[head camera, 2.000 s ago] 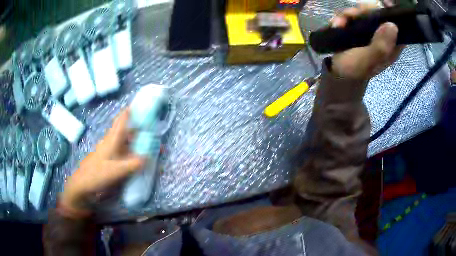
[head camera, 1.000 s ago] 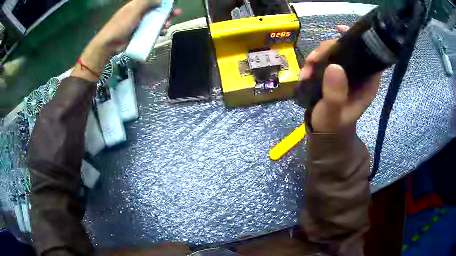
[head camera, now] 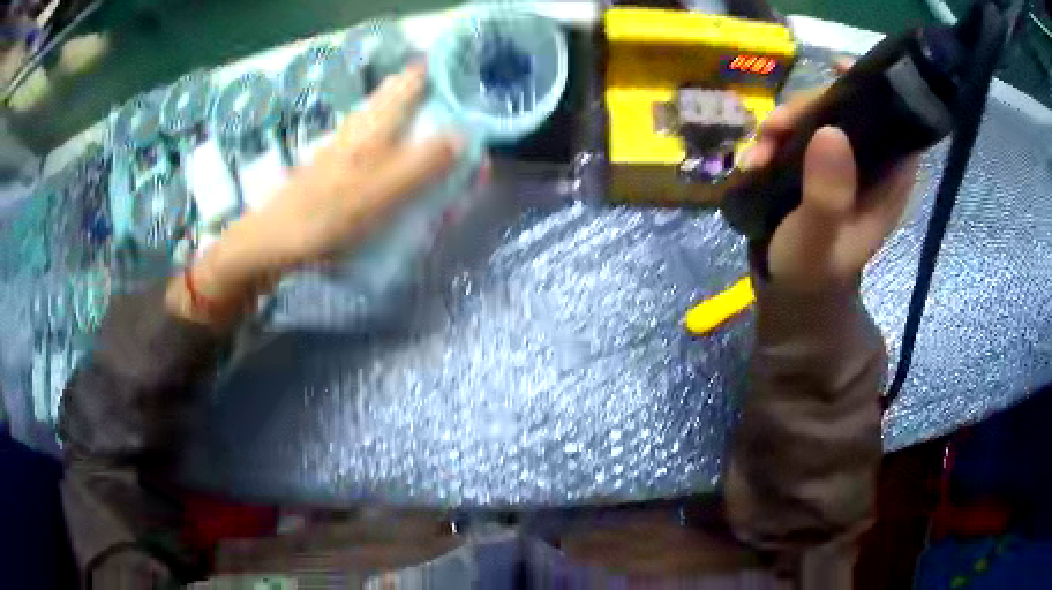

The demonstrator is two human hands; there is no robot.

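My left hand is at the left of the bench, blurred, on a pale blue-green handheld fan. The fan's round head with a dark centre points up and away from me. Its handle is blurred and partly hidden under my fingers and palm. My right hand is closed around the thick black electric screwdriver, held up at the right beside the yellow screw feeder. The driver's tip cannot be made out.
Several waiting fans lie at the left. A yellow-handled screwdriver lies on the silvery padding, partly behind my right forearm. A dark flat object is partly hidden behind the held fan. A black cord hangs at the right.
My left hand has come back from beyond the bench's far edge to the bench, with a fan's head now showing beyond its fingers. My right hand still holds the driver near the feeder.
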